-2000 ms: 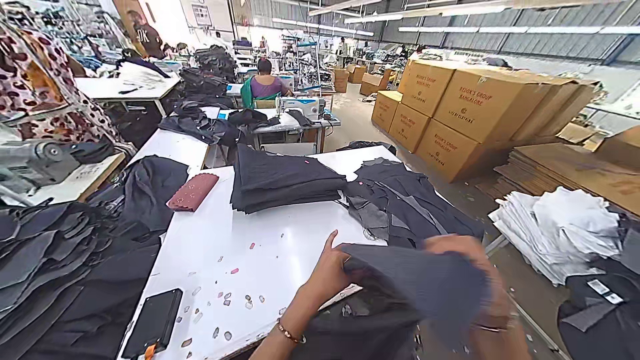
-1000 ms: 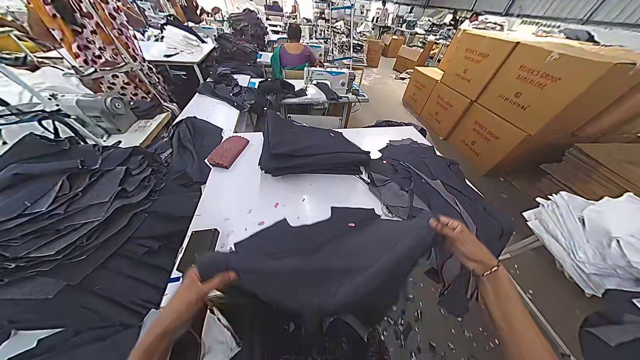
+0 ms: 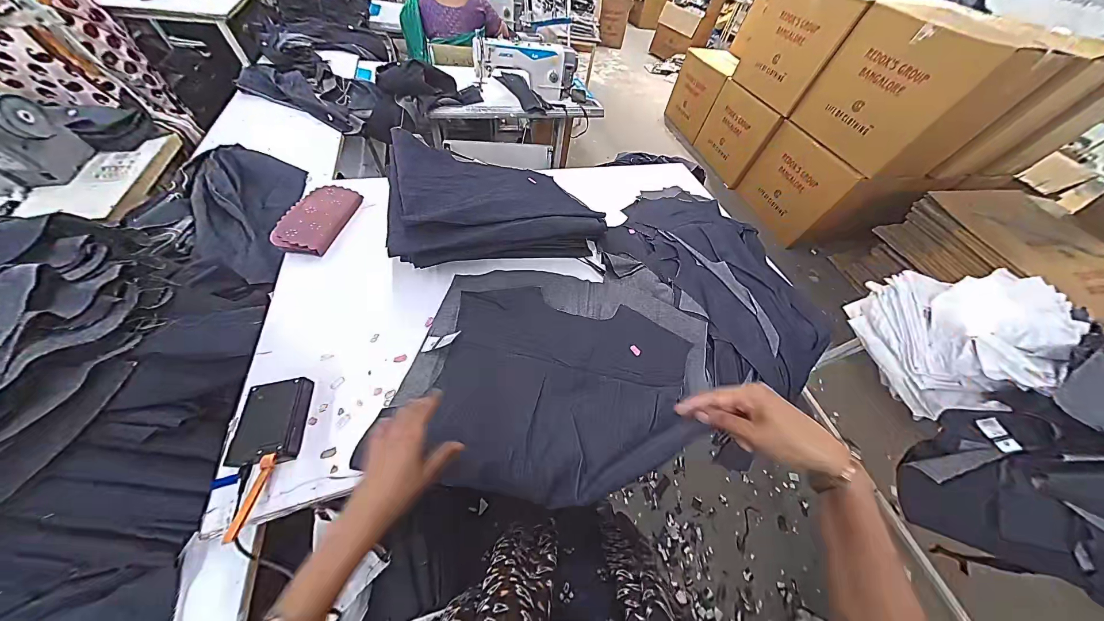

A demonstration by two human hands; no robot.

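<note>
A dark fabric garment piece (image 3: 552, 397) with a pink sticker lies spread over a greyer piece, its near edge hanging past the table's front. My left hand (image 3: 410, 444) is over its left side, fingers apart, blurred. At its right edge is my right hand (image 3: 746, 423), thumb and fingertips close together by the cloth; whether they pinch it cannot be told. Behind lies a folded stack of dark fabric (image 3: 492, 207), and to the right a loose heap of dark cut pieces (image 3: 716, 276).
On the white table (image 3: 332, 293) are a maroon scalloped case (image 3: 316, 220), a black device (image 3: 272, 420), orange-handled tool (image 3: 250, 498) and small stickers. Dark fabric (image 3: 129, 414) covers the left. White cloths (image 3: 966, 336) and cardboard boxes (image 3: 897, 86) stand right. A person (image 3: 453, 21) sits beyond, by a sewing machine (image 3: 526, 65).
The dark piece, held up between both hands one second ago, now lies spread on the table. My left hand has come off its corner. The view has tilted down.
</note>
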